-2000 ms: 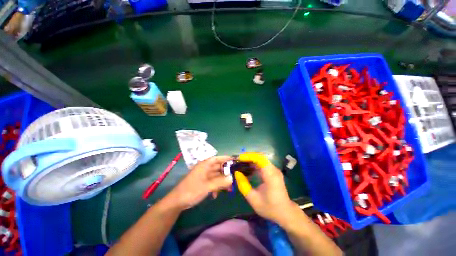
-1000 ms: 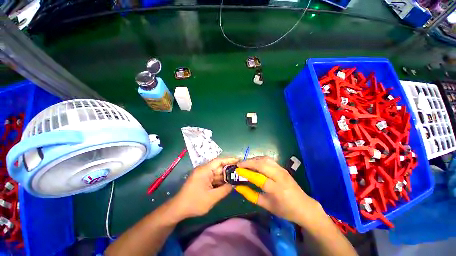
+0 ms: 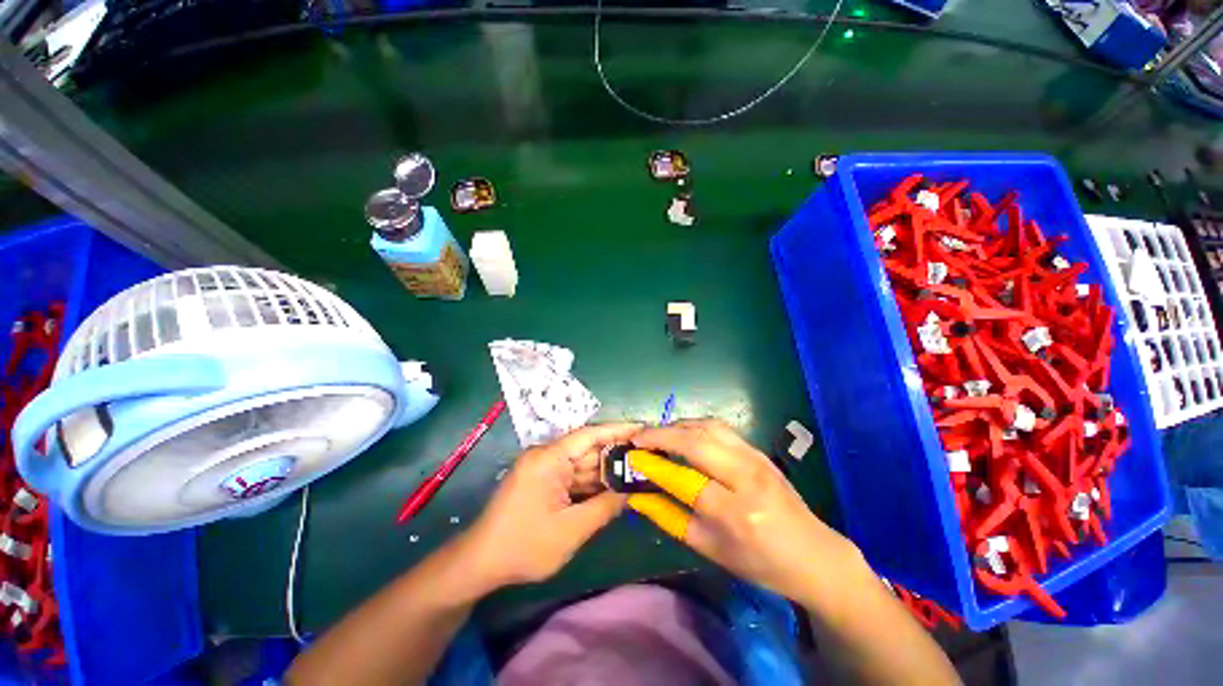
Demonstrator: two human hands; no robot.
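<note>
A small dark device housing (image 3: 621,468) with a white patch is held between both hands, low in the middle of the view. My left hand (image 3: 553,493) grips its left side with bare fingers. My right hand (image 3: 718,493), with yellow finger cots (image 3: 667,491) on its fingertips, holds its right side. The fingers hide much of the housing. A crumpled white wipe (image 3: 542,389) lies just beyond my left hand, and a slim red pen (image 3: 452,462) lies left of it. The tip of a blue stick (image 3: 668,406) shows beyond my right hand.
A fan (image 3: 221,402) stands left; a bottle (image 3: 419,248) with its cap up and a white block (image 3: 494,263) stand ahead. Small modules (image 3: 681,320) and open housings (image 3: 472,194) lie on the green bench. A blue bin (image 3: 858,389) of red clamps (image 3: 1026,389) stands right, beside a white tray (image 3: 1164,315).
Both hands have come closer together around the housing, its white-patched face now turned up. Open housings at the back have shifted left, and another now shows beside the right bin.
</note>
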